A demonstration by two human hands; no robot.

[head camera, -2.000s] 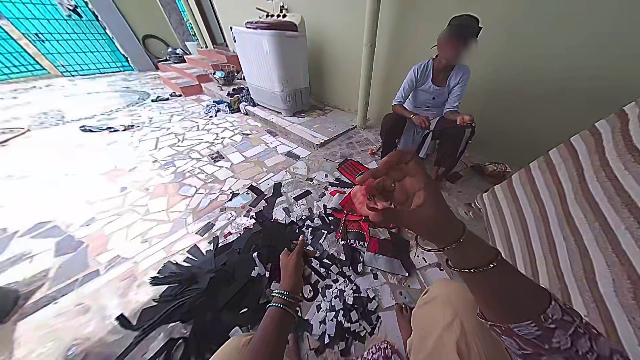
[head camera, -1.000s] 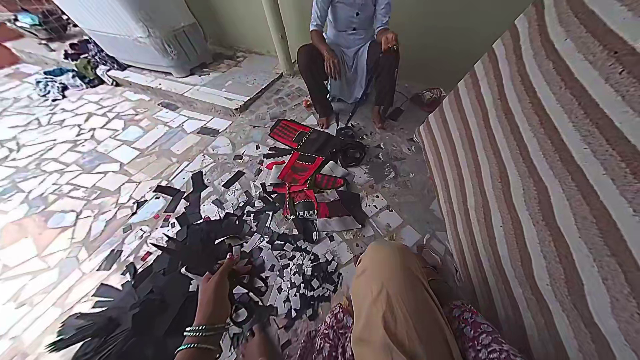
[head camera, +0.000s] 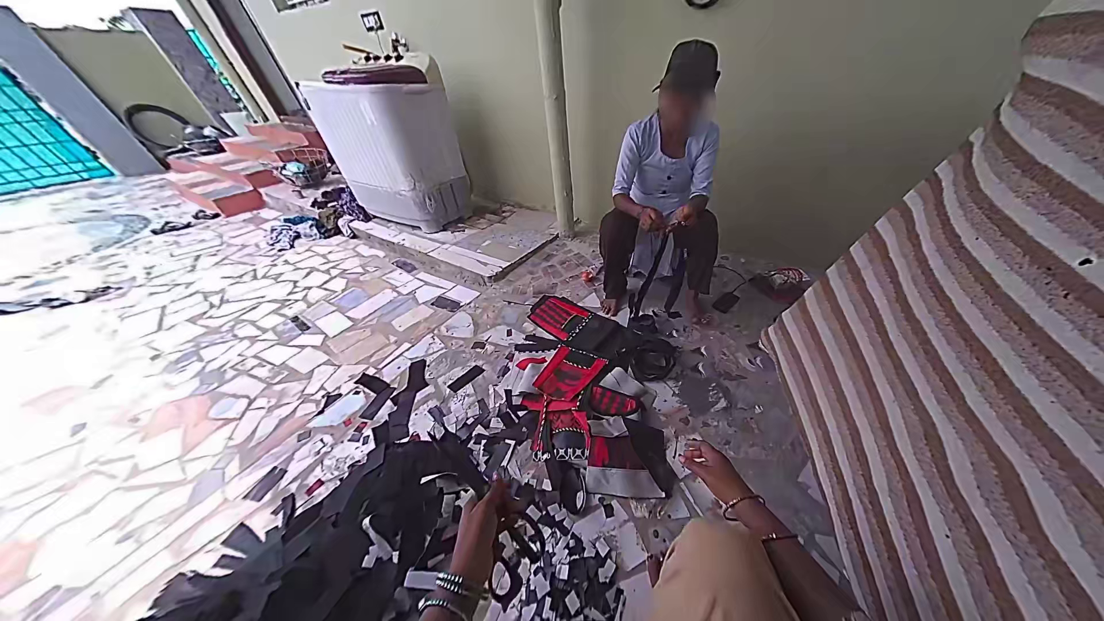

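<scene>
My left hand (head camera: pixel 490 511), with bangles at its wrist, is low in the middle over black and white scraps (head camera: pixel 573 548); dark loops show beside its fingers, but its grip is unclear. To its left spreads a large heap of black fabric strips (head camera: pixel 345 526). My right hand (head camera: pixel 709 464) is raised beside my knee, fingertips close together; whether something small is between them cannot be told. Ahead, red and black patterned fabric pieces (head camera: pixel 571 373) lie on the floor, with a coil of black strip (head camera: pixel 653 358) at their right.
A seated person (head camera: pixel 668 164) against the wall holds dark strips. A washing machine (head camera: pixel 388 142) stands on a low ledge at back left, near steps (head camera: pixel 228 177) and a clothes pile (head camera: pixel 323 216). Striped cloth (head camera: pixel 957 285) fills the right side. Broken-tile floor (head camera: pixel 328 319) extends left.
My right hand, raised in front two seconds ago and out of view one second ago, is now lower, beside my knee. The seated person's hands have come together. The view has tilted up again.
</scene>
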